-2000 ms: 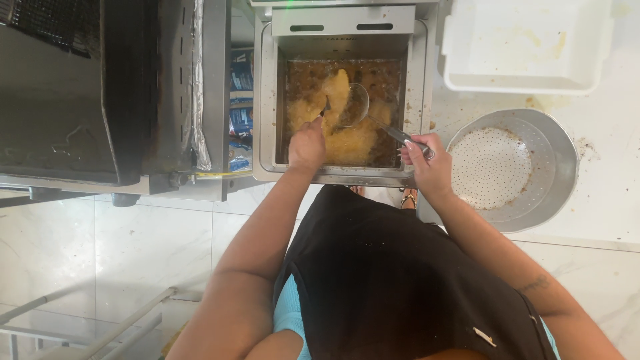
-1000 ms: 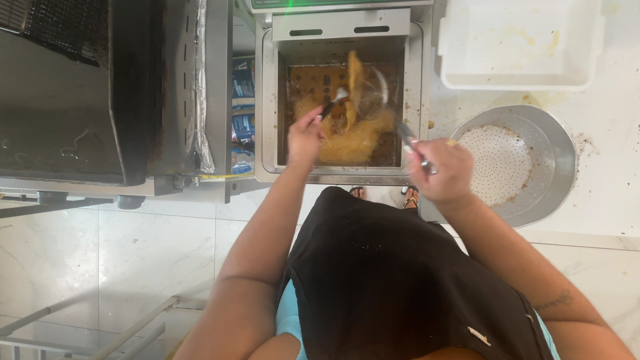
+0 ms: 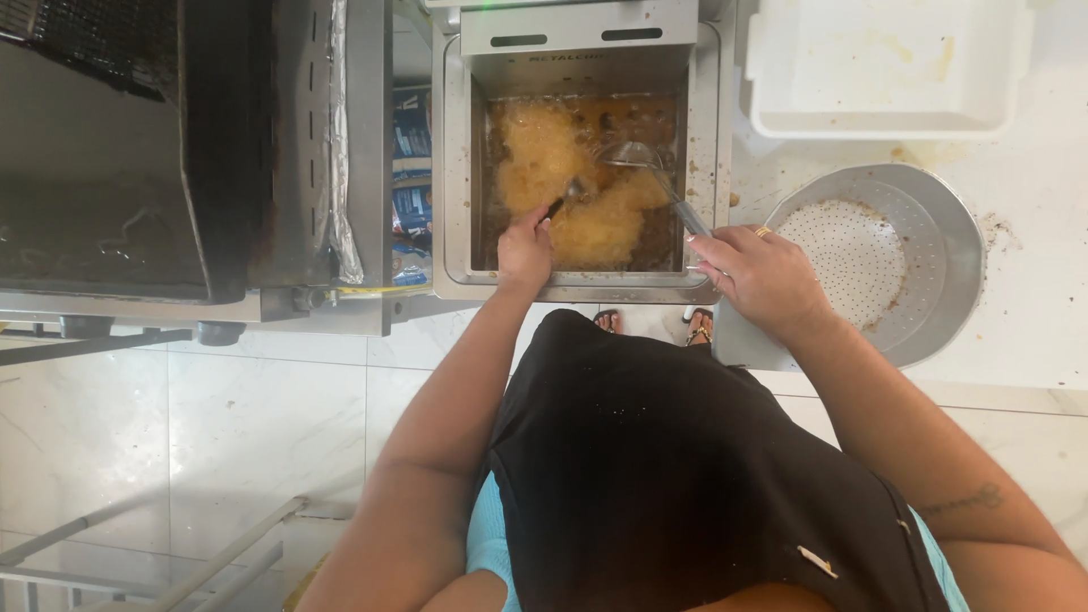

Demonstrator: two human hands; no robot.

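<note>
A steel deep fryer [image 3: 453, 170] holds bubbling oil with golden battered pieces in it, one at the upper left [image 3: 540, 153] and one lower down [image 3: 599, 234]. My left hand [image 3: 527, 253] grips a dark-handled utensil [image 3: 557, 206] over the front left of the oil; its metal end touches or hangs just above the food. My right hand [image 3: 756, 274] holds the grey handle of a wire skimmer [image 3: 631, 155] at the fryer's right rim. The skimmer's round head lies at the oil surface, right of the upper piece. Bubbles hide the edges of the food.
Right of the fryer, a round perforated aluminium pan [image 3: 935, 280] and a white plastic tub [image 3: 884, 123] stand on a stained white counter [image 3: 1028, 280]. A dark oven-like appliance [image 3: 93, 195] is at the left. Blue packages [image 3: 411, 204] sit between it and the fryer. A metal rack [image 3: 229, 552] is at the lower left.
The piece held raised between the utensils one second ago now lies in the oil. My right hand has come down from its raised, blurred position. The food is now spread into two areas.
</note>
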